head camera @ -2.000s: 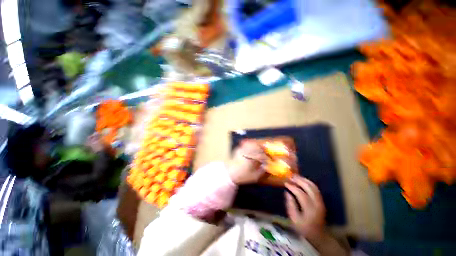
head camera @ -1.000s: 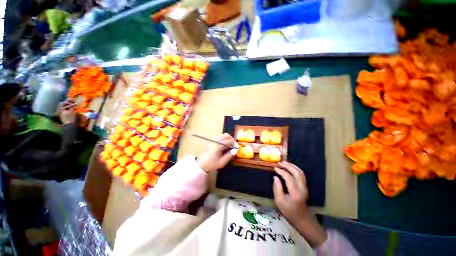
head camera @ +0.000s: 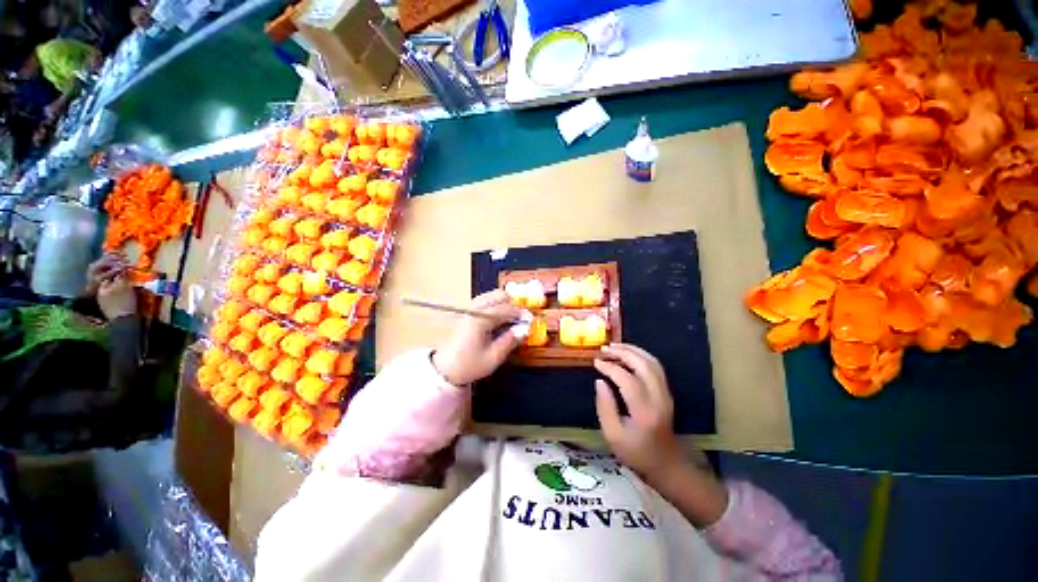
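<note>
My left hand [head camera: 480, 339] holds the thin stick tool [head camera: 439, 306] pen-like, its long end pointing left, with a small white piece [head camera: 522, 329] at the fingertips. It is over the left side of the red-brown fixture [head camera: 566, 355], partly covering the lower left shell. The fixture holds orange shells in two rows; the upper right [head camera: 582, 290] and lower right [head camera: 583, 330] show fully. My right hand [head camera: 640, 399] has its fingers apart, fingertips at the fixture's lower right corner. The fixture lies on the black mat [head camera: 666, 330].
A clear tray of orange pieces [head camera: 298, 267] stands at left, a loose orange heap [head camera: 899, 216] at right. Behind the mat are a glue bottle [head camera: 641, 154], white piece [head camera: 583, 119], tape roll [head camera: 558, 57] and blue-handled pliers [head camera: 491, 34]. A neighbour's hand [head camera: 113, 287] shows far left.
The view has sharpened and shifted, so the scene sits further left and higher. My left hand came off the fixture's middle to its left side. My right hand stays at the lower right corner.
</note>
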